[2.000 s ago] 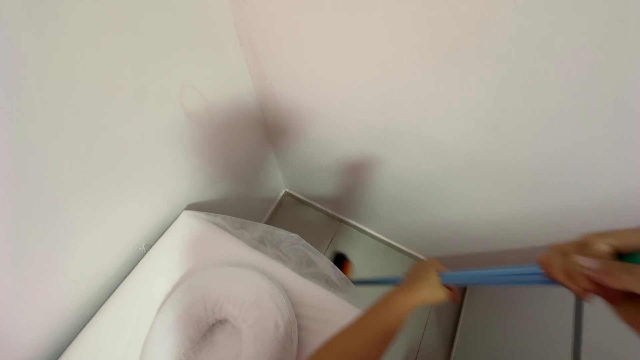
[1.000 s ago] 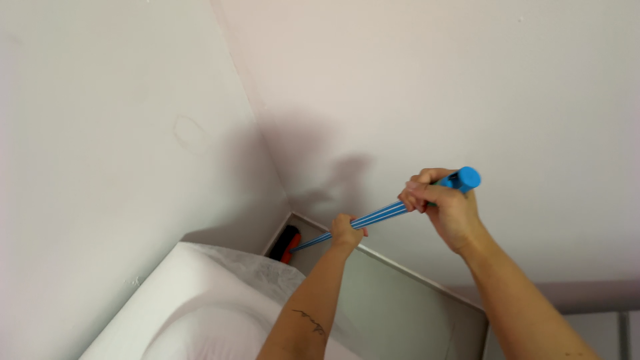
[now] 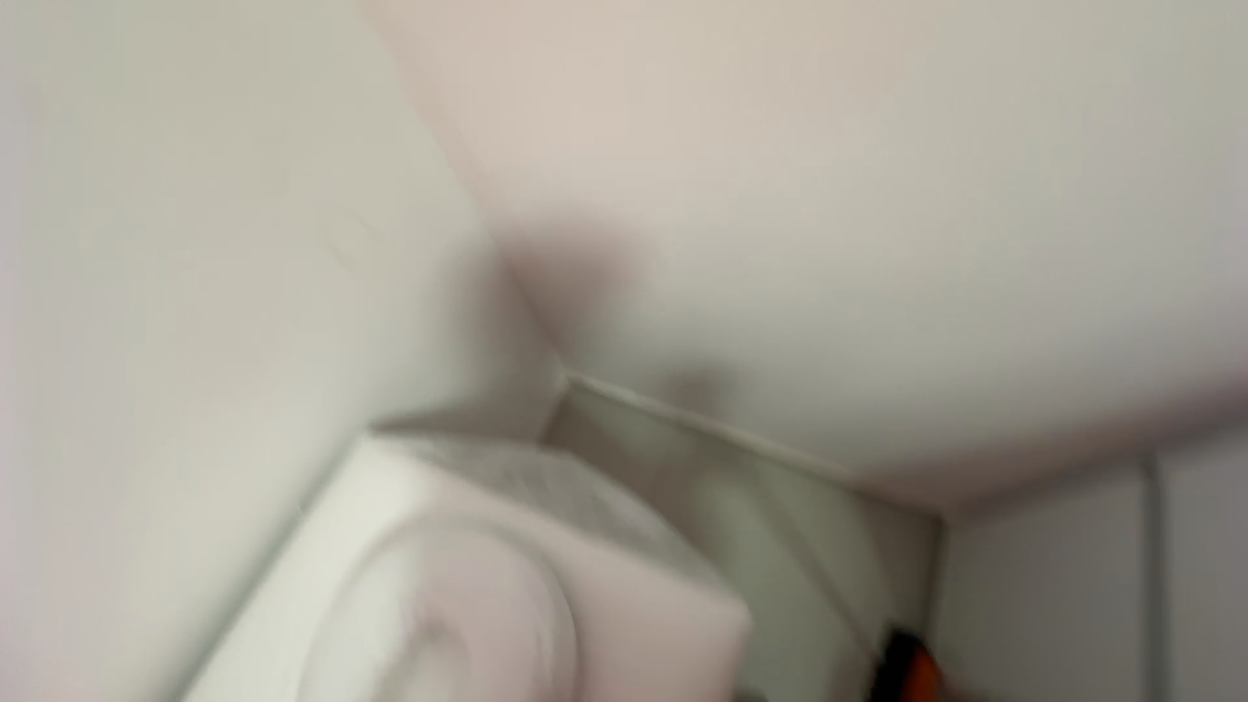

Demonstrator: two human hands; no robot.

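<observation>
Neither my left hand nor my right hand shows in the head view now. The black and orange head of a broom (image 3: 909, 668) is at the bottom edge, right of centre, over the tiled floor near a grey panelled surface. Its blue handle is out of sight. The picture is blurred, so the bristles cannot be made out.
A white-covered piece of furniture (image 3: 663, 609) with a round cushion-like thing (image 3: 458, 604) on it stands at lower left. Two pale walls meet behind the tiled floor (image 3: 780, 546). A grey panelled surface (image 3: 1053, 585) rises at lower right.
The broom head has moved from the far floor corner toward the grey panelled surface at the right. Both hands and the blue handle, seen a second ago, have left the view.
</observation>
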